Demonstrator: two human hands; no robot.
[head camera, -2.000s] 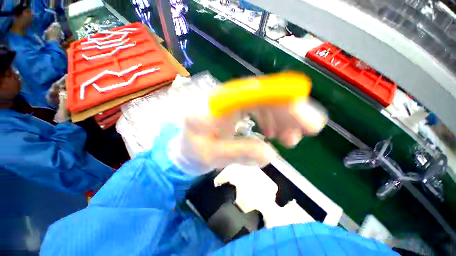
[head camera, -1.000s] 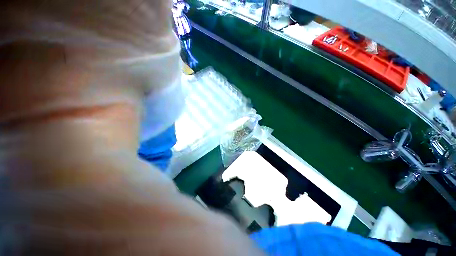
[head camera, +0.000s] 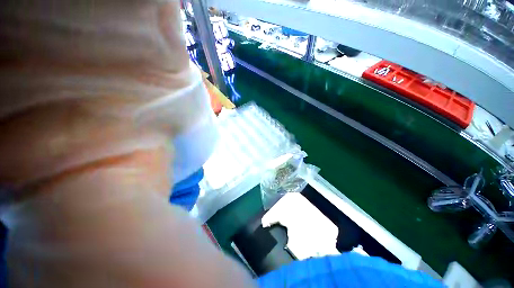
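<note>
My left hand (head camera: 113, 146) is very close to the camera and blurred, filling the left side; its fingers cannot be made out, nor whether it holds anything. A pale film and blue cuff show at its wrist. My right hand is out of view; only a blue sleeve (head camera: 349, 271) shows at the bottom edge. The white block (head camera: 307, 224), overexposed, lies in the white-bordered work frame (head camera: 366, 224) with a black centre. The sleeve covers its near part. A clear bag of small grains (head camera: 283, 175) lies at the block's far left corner.
A translucent ribbed tray (head camera: 248, 143) lies beyond the frame's left. The green conveyor (head camera: 338, 146) runs diagonally past, with a clear branched product (head camera: 470, 199) on it at right. A red tray (head camera: 422, 93) sits beyond, under a metal shelf (head camera: 372, 36).
My left hand has moved from above the work frame to right before the camera, hiding the red tray and the people at left. The view has shifted slightly in the last second.
</note>
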